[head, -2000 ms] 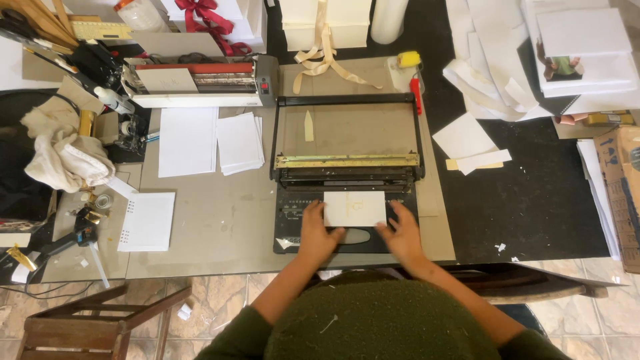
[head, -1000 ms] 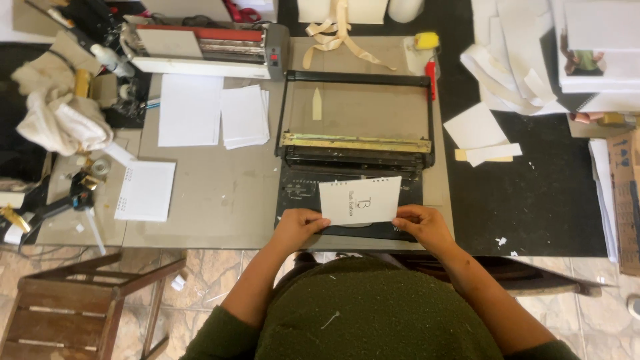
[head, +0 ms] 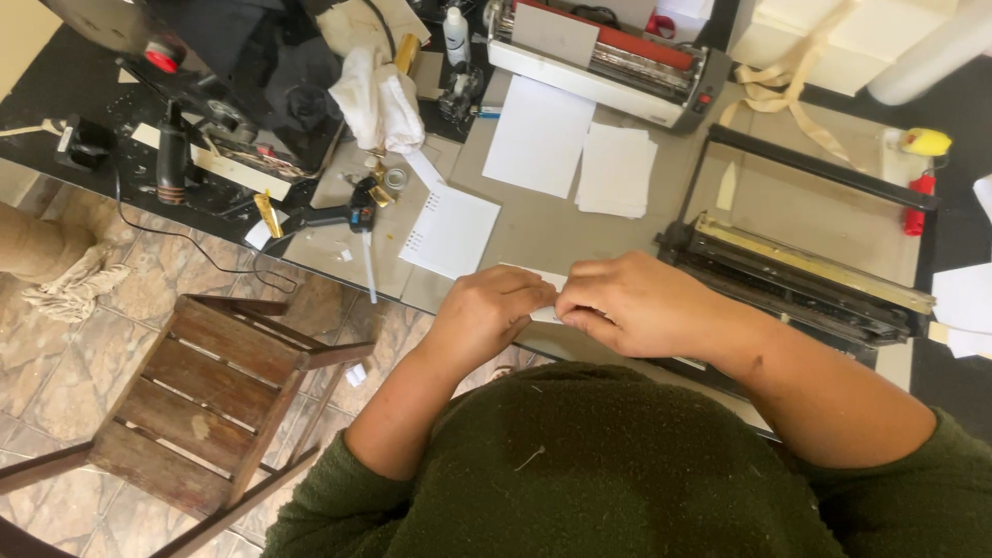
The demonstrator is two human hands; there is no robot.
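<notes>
Near the table's front edge, my left hand and my right hand meet over a small white card, each pinching it; my fingers hide most of it. Left of them lies a white sheet with punched holes along its left edge. A stack of white cards and a larger white sheet lie farther back. To the right stands a black binding punch machine with its handle frame lying back.
A hot glue gun with its cord lies at the left front edge. Behind are a laminator, a white cloth and a small bottle. A wooden slatted chair stands at the left on the tiled floor.
Both hands have moved left from in front of the punch machine with the card. They have come together over it. The view has swung left.
</notes>
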